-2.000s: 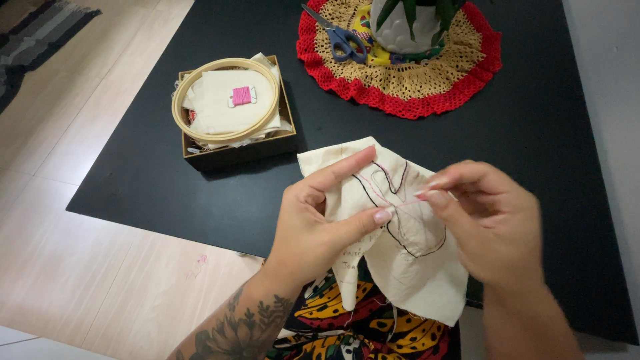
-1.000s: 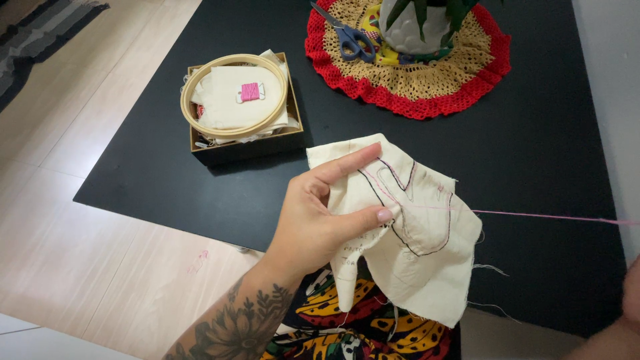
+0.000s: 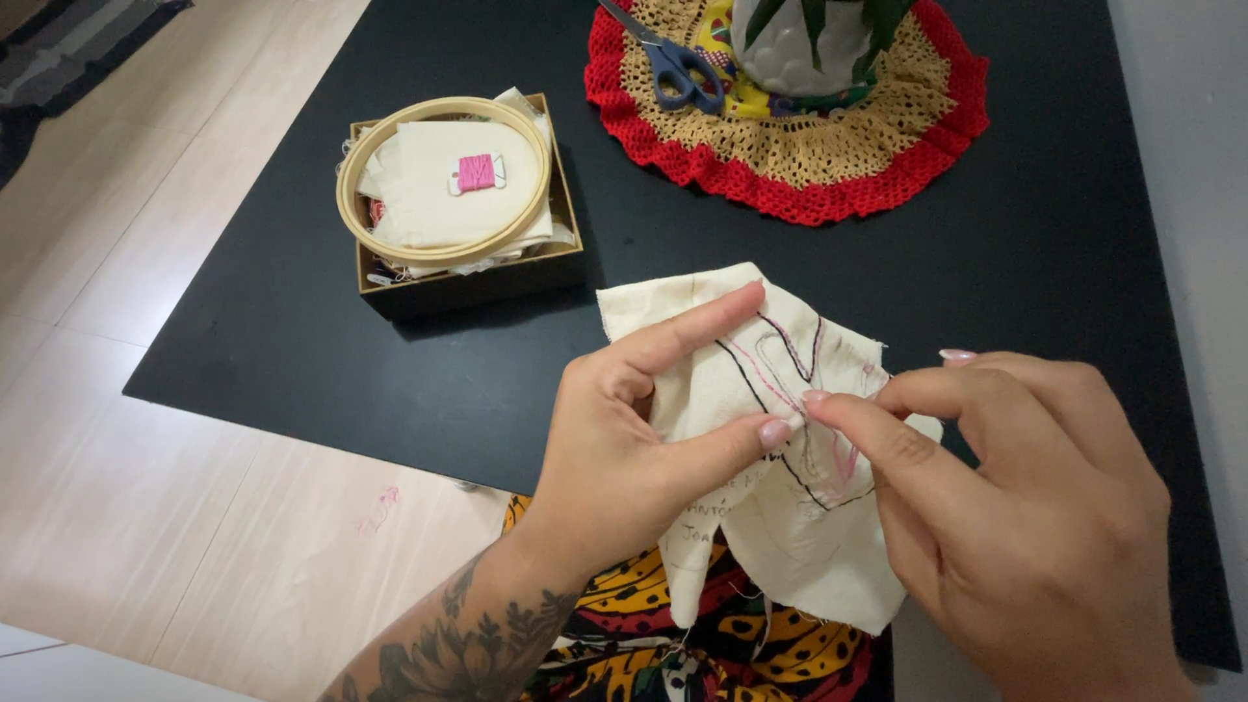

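My left hand (image 3: 634,439) grips a cream cotton cloth (image 3: 819,556), index finger along its upper part and thumb pressed on its front. Dark outline stitching, a row of pink stitches, pencil lines and some handwriting show on the cloth. At the cloth's middle right, my right hand (image 3: 1004,497) has its thumb and index finger close together against the fabric, by the pink stitches. Loose pink thread lies below its fingertips. Whether a needle is between those fingers cannot be seen. Part of the cloth hangs down over patterned fabric (image 3: 624,604) on my lap.
On the black table (image 3: 468,390), a box (image 3: 478,283) holds folded cloth, a wooden embroidery hoop (image 3: 347,200) and a card of pink thread (image 3: 476,173). Farther back, blue-handled scissors (image 3: 673,73) and a white plant pot (image 3: 799,49) rest on a red-edged crochet mat (image 3: 809,200).
One second ago my right hand was at the far right, with pink thread stretched from the cloth towards it. Now it is back at the cloth. My left hand keeps its hold.
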